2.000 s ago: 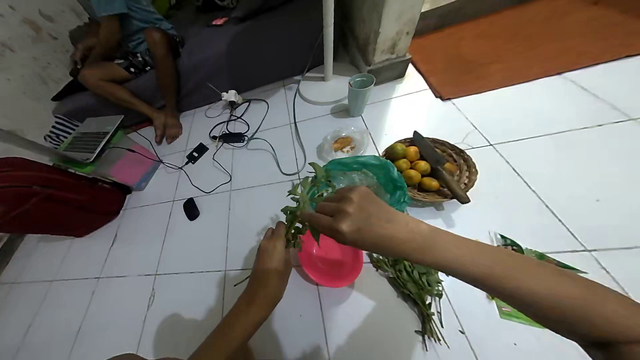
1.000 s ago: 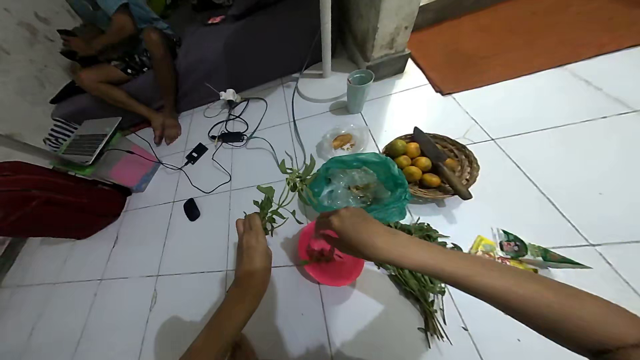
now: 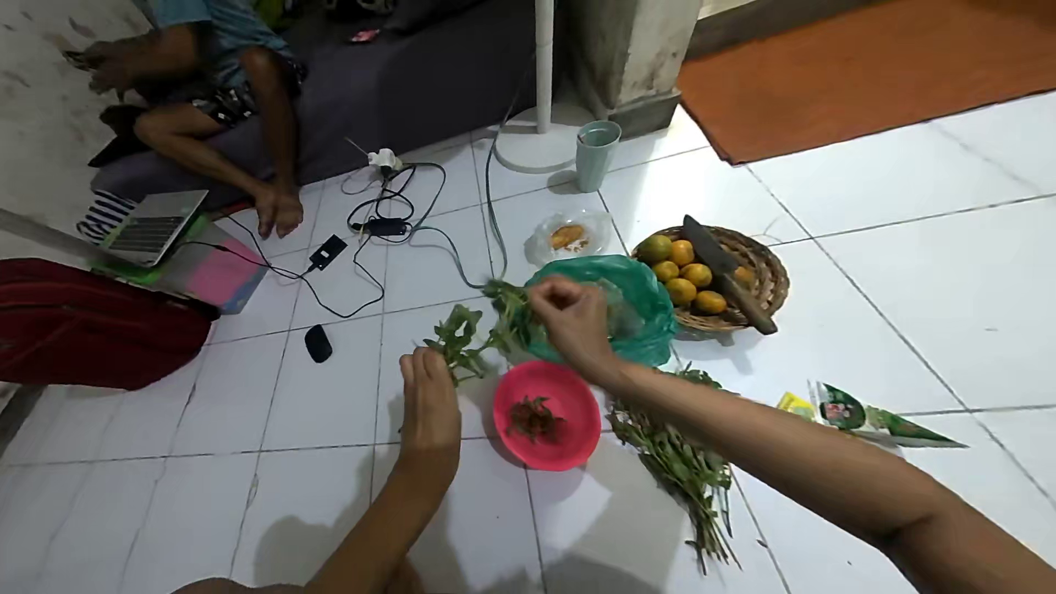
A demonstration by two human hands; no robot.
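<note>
My left hand (image 3: 431, 400) holds a leafy green stem (image 3: 462, 338) by its lower part, left of a pink plastic bowl (image 3: 577, 404). My right hand (image 3: 573, 318) is above the bowl's far side, its fingertips pinched at the leaves on the stem's upper end. Some leafy bits (image 3: 535, 419) lie in the bowl. Behind my right hand an open green plastic bag (image 3: 656, 318) holds a clear bag. A bunch of leafy stems (image 3: 689, 478) lies on the tiles under my right forearm.
A wicker basket (image 3: 774, 289) holds orange-green fruit and a knife (image 3: 726, 272). Nearby stand a cup (image 3: 596, 157) and a small plate (image 3: 606, 235). Cables (image 3: 396, 202), a mouse (image 3: 318, 343), a laptop (image 3: 153, 231) and a seated person are at the left; packets (image 3: 874, 417) lie right.
My right hand has moved from over the pink bowl to the leaves beyond it. Leafy bits now show in the bowl, where that hand covered part of it one second ago.
</note>
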